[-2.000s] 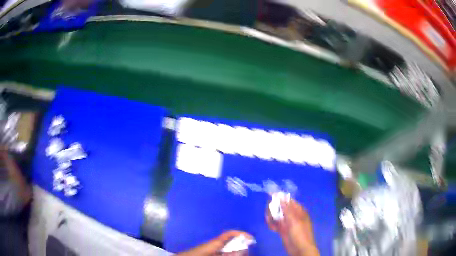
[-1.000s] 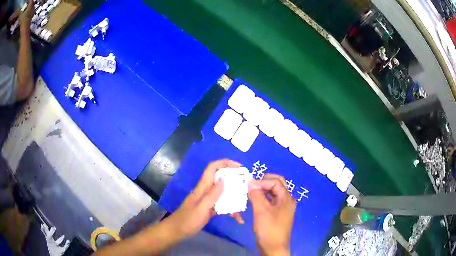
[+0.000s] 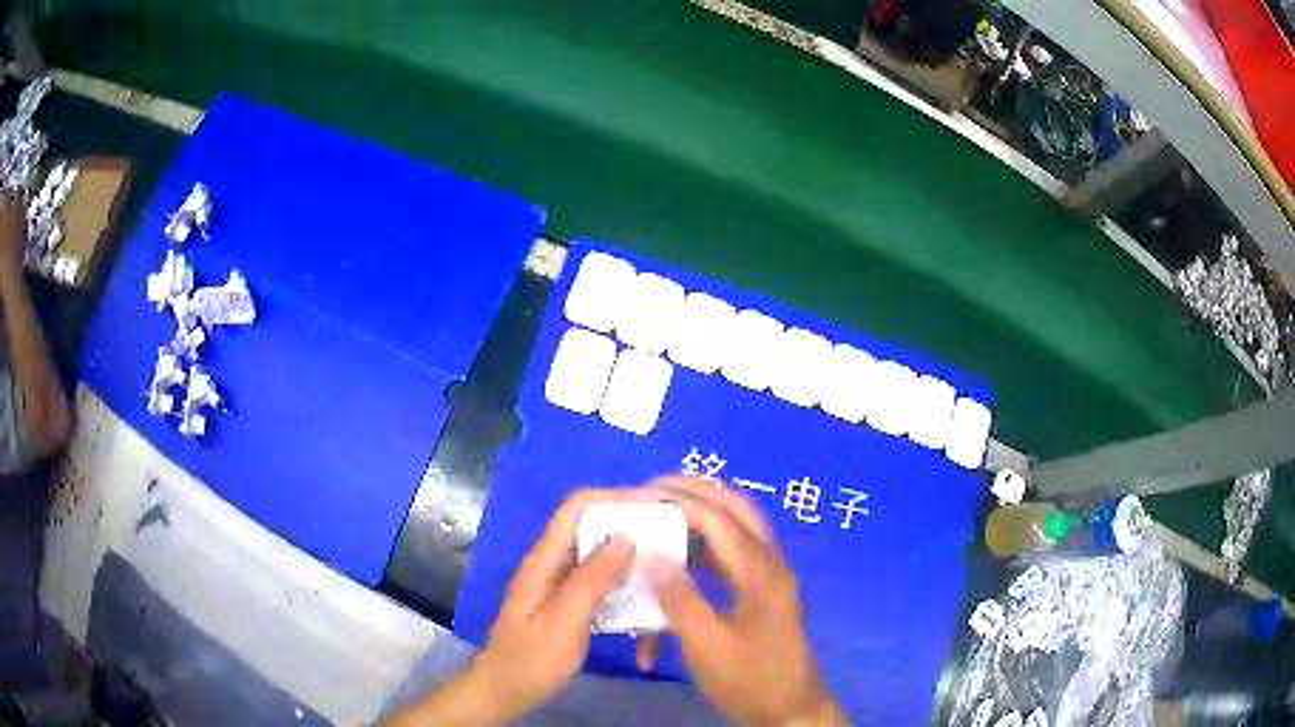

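A white housing point(image 3: 635, 547) is held between both hands over the front of the right blue mat. My left hand point(image 3: 547, 611) grips its left side, with the thumb on its face. My right hand point(image 3: 739, 604) is on its right side and slightly blurred. On the right mat point(image 3: 810, 597), a row of white housings point(image 3: 739, 341) lies along the back edge, with two more housings point(image 3: 608, 381) in front at the left. Several part-built white assemblies point(image 3: 185, 327) lie loosely on the left blue mat point(image 3: 313, 412).
A green conveyor belt point(image 3: 568, 142) runs behind the mats. At the right are a bottle of yellowish liquid point(image 3: 1017, 530) and a clear bag point(image 3: 1086, 639) with white inserts. At the left are a cardboard tray point(image 3: 94, 213) and another person's arm point(image 3: 31, 341).
The camera view has turned and shifted. My right hand has moved from the housing's upper right edge to around its right side, and the housing's smooth face now shows.
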